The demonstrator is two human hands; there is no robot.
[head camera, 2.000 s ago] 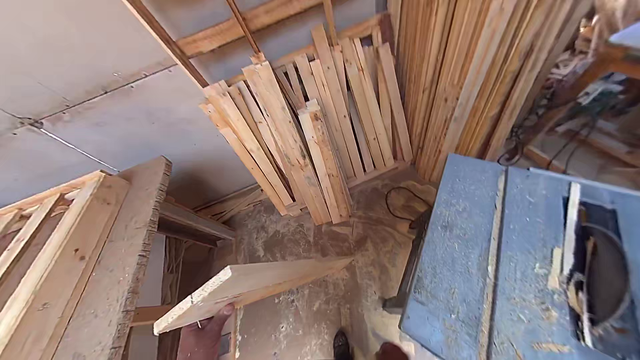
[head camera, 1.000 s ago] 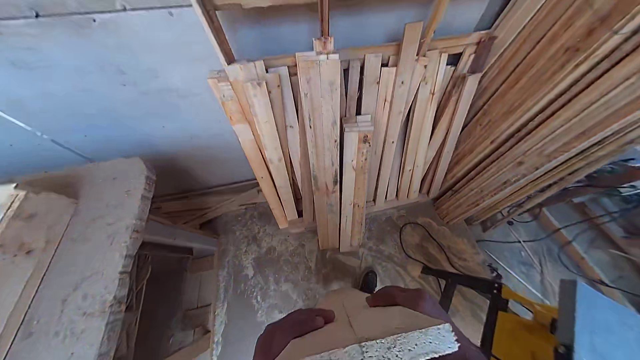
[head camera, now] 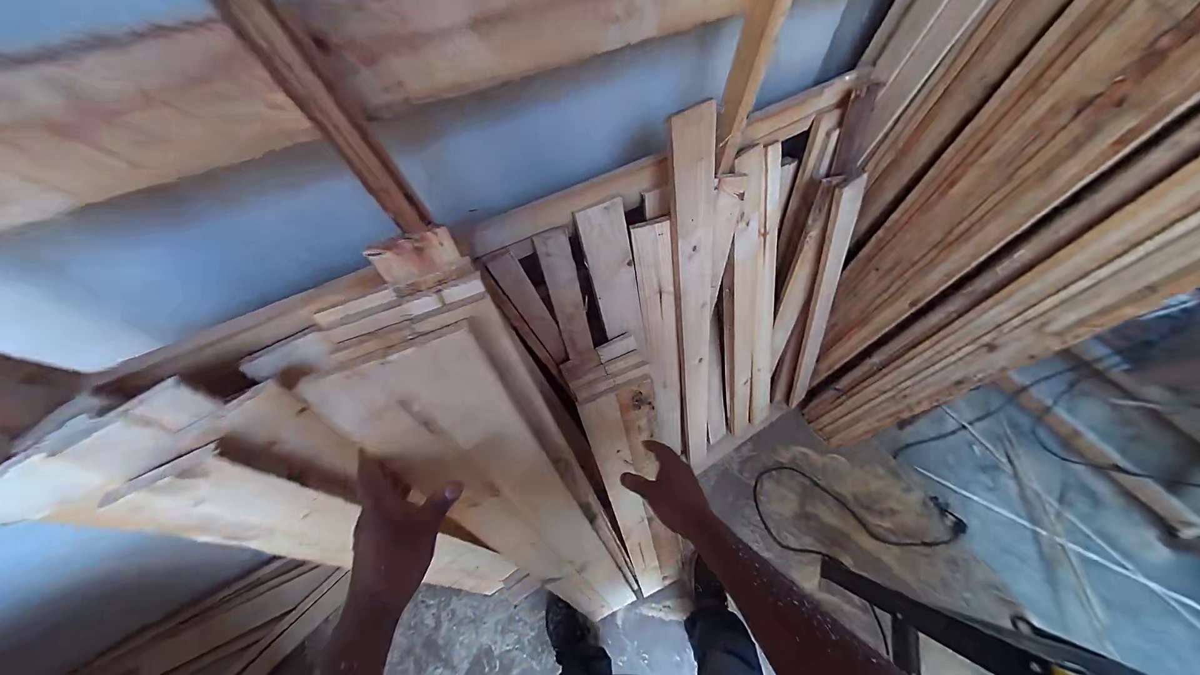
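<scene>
Wooden boards (head camera: 459, 422) lean in a layered stack against a rail on the wall, in front of me. Over their lower left part is my left hand (head camera: 398, 525), thumb and fingers spread; whether it touches the wood cannot be told. My right hand (head camera: 670, 487) is at a narrower stack of short boards (head camera: 619, 450), its thumb and forefinger apart and nothing gripped between them. Further right, thin wooden slats (head camera: 694, 281) stand upright or tilted against the same rail (head camera: 572, 202).
Long planks (head camera: 1022, 206) lean at the right. A black cable (head camera: 825, 487) loops on the dusty floor near a dark metal frame (head camera: 937, 619). More boards (head camera: 216, 619) lie low at the left. My shoes (head camera: 567, 623) are close to the stacks' feet.
The thick board that both hands held a second ago is no longer between them. My hands are now apart, over the leaning stacks. The view has moved nearer to these.
</scene>
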